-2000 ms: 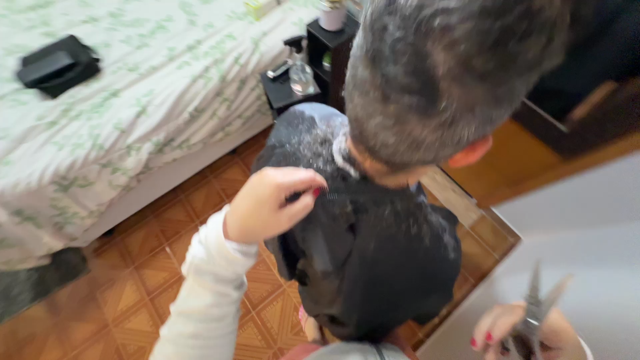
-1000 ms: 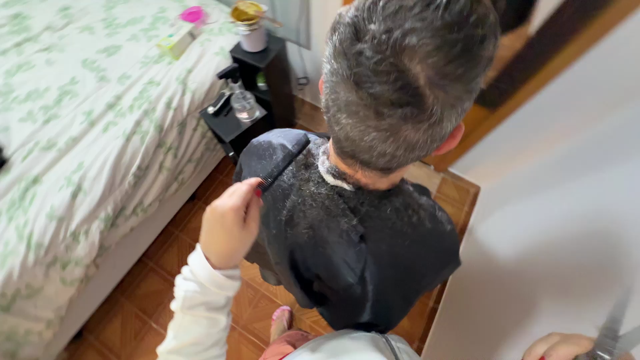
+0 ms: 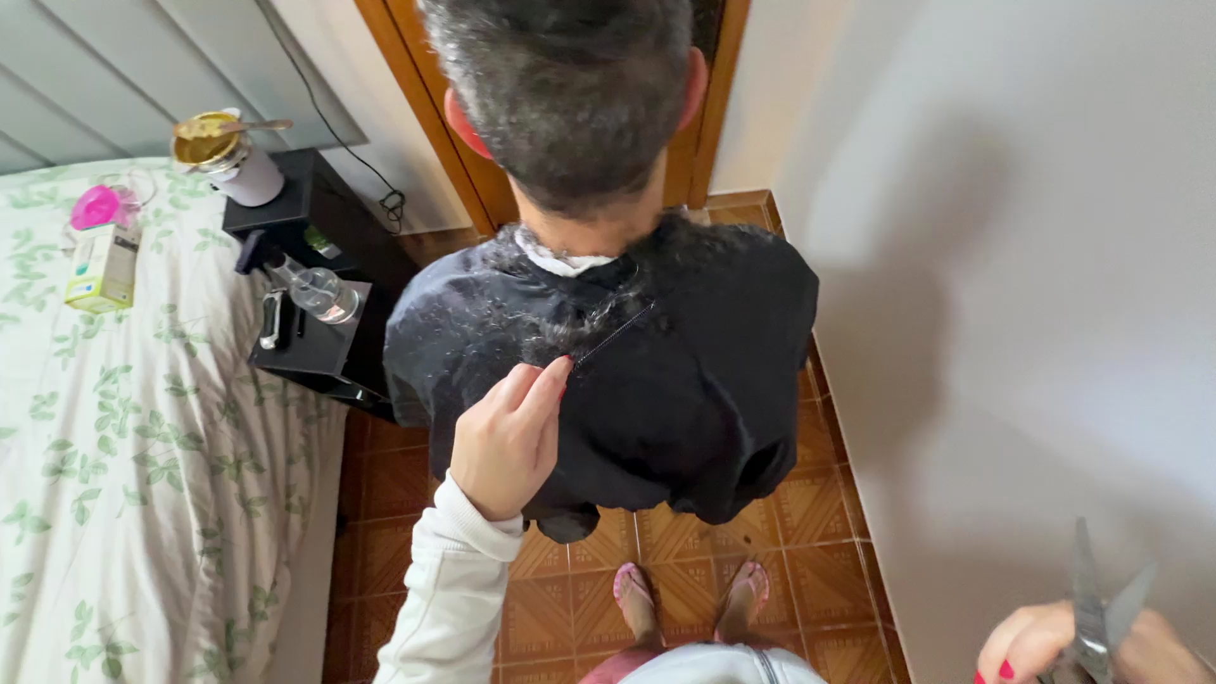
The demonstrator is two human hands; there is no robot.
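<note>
A person with short dark and grey hair [image 3: 570, 104] sits with their back to me, wearing a black cape [image 3: 655, 408] with cut hair scattered on the shoulders. White material shows at the collar [image 3: 562, 260]. My left hand [image 3: 513, 432] pinches a dark comb [image 3: 616, 334], which lies over the upper back of the cape and is hard to make out against it. At the lower right, near the wall, my right hand [image 3: 1054, 646] holds metal scissors [image 3: 1097, 608] with their blades spread, away from the person.
On the left is a bed with a leaf-patterned sheet [image 3: 180, 456], holding a small box [image 3: 103, 268] and a pink item [image 3: 95, 207]. A black nightstand [image 3: 313, 342] bears a spray bottle [image 3: 325, 294] and a tub [image 3: 249, 176]. A wall [image 3: 997, 285] stands close on the right.
My left hand with the comb has moved from the cape's left shoulder to the middle of the upper back. The view has shifted. The scissors show more fully than one second ago.
</note>
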